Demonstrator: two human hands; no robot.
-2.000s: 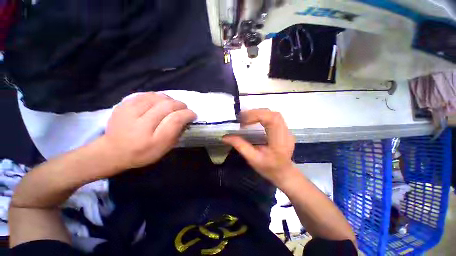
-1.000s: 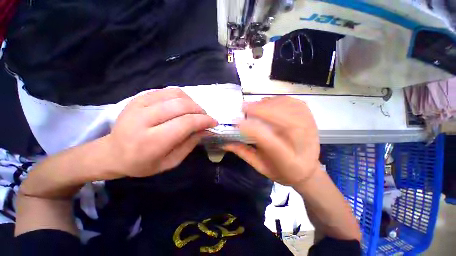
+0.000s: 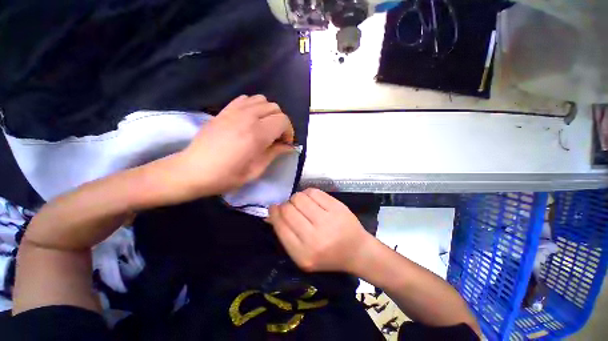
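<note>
A black fabric panel [image 3: 153, 60] covers the left of the machine table, its right edge beside the presser foot [image 3: 304, 44]. A white fabric panel [image 3: 80, 158] joined to it runs along its lower side and hangs over the table's front edge. My left hand [image 3: 243, 143] pinches the fabric near the black panel's right edge. My right hand [image 3: 317, 230] pinches the white panel's lower corner, below the table edge. The left fingertips are partly hidden behind the hand.
A black pad [image 3: 433, 50] with loop-handled scissors and a thin pale stick lies right of the needle area. A blue plastic basket [image 3: 527, 266] stands below the table at right. A black-and-white heap [image 3: 120, 256] lies at lower left. The table's front edge [image 3: 453, 182] crosses the middle.
My left hand has moved up along the fabric. My right hand has moved down and left with the white corner, drawing it off the table edge. The view has shifted closer.
</note>
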